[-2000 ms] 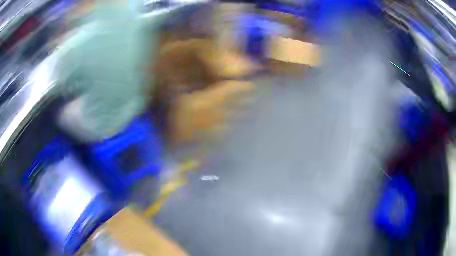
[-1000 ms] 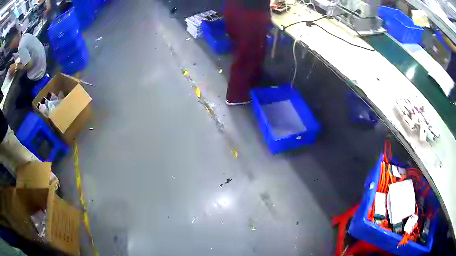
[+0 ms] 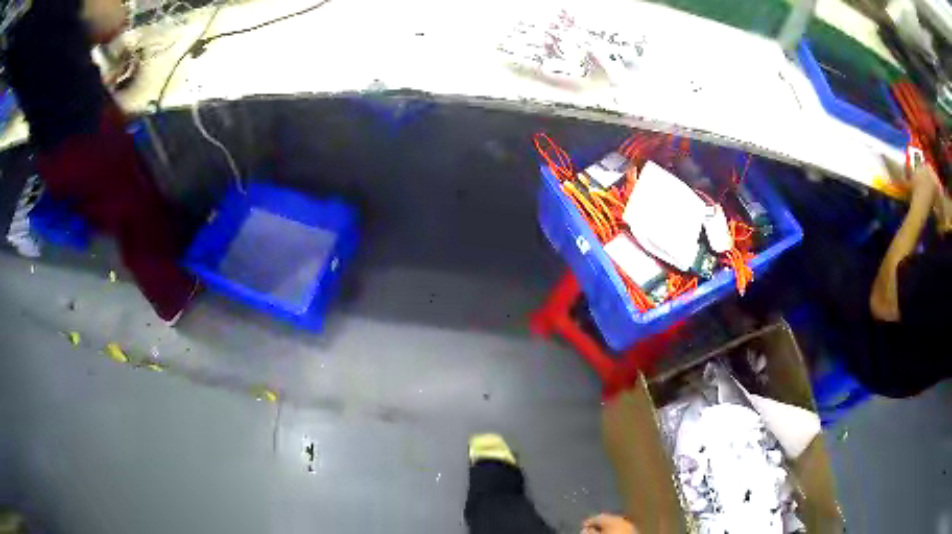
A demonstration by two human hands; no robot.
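Observation:
A blue plastic bin (image 3: pixel 616 332) stands on a red stool (image 3: pixel 572 325) beside the bench. It holds orange straps (image 3: pixel 590 209), white pieces (image 3: pixel 665 216) and some dark items. An open cardboard carton (image 3: pixel 811 459) full of white pieces (image 3: pixel 731 469) stands in front of it, at the lower right. What looks like my right hand (image 3: pixel 608 524) shows only as a small part at the bottom edge, left of the carton; its fingers cannot be made out. My left hand is out of the picture.
A whitish bench (image 3: pixel 418 52) curves across the top, with small pieces (image 3: pixel 569 47) on it. A blue bin (image 3: pixel 339 256) sits on the floor. A person in dark red trousers (image 3: pixel 125 209) stands left; another person's arm (image 3: pixel 903 245) is right. My foot (image 3: pixel 491 448) is below.
The view has swung right: the bench and strap-filled bin have moved left and up in the picture. The carton of white pieces, my foot and part of a hand have come into view.

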